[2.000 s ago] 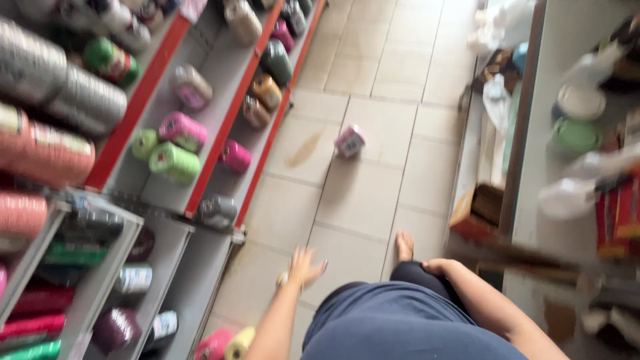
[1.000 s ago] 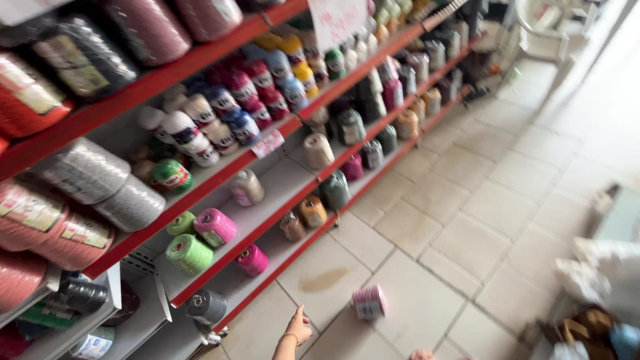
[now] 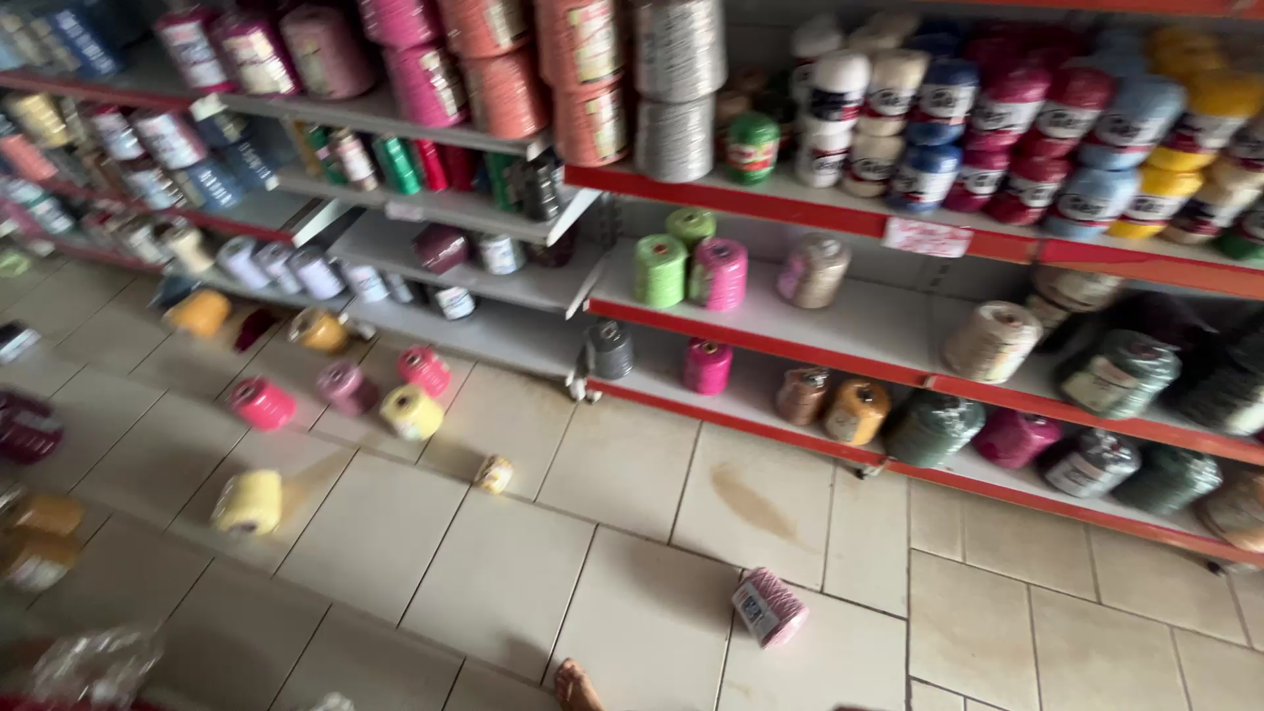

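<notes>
Neither of my hands shows in the head view. A bare foot [image 3: 575,685] reaches in at the bottom edge. On the tiled floor to its right, a pink-mauve yarn cone [image 3: 770,607] with a label lies tipped over. A small cream-and-yellow yarn ball [image 3: 493,474] rests further up the floor. To the left are a pale yellow cone [image 3: 249,502], a second yellow cone [image 3: 412,412], a hot-pink cone [image 3: 263,403], a mauve cone [image 3: 346,386] and a coral-pink cone [image 3: 424,368].
Red-edged metal shelves [image 3: 750,331] with many yarn cones run along the far side. Grey shelves [image 3: 474,341] adjoin them at the left. Orange-yellow cones [image 3: 198,313] lie on the floor there, and clear plastic wrap [image 3: 94,667] is at the lower left.
The view has swung left along the shelves, bringing several floor cones into sight. The hand seen near the floor cone one second ago is out of view.
</notes>
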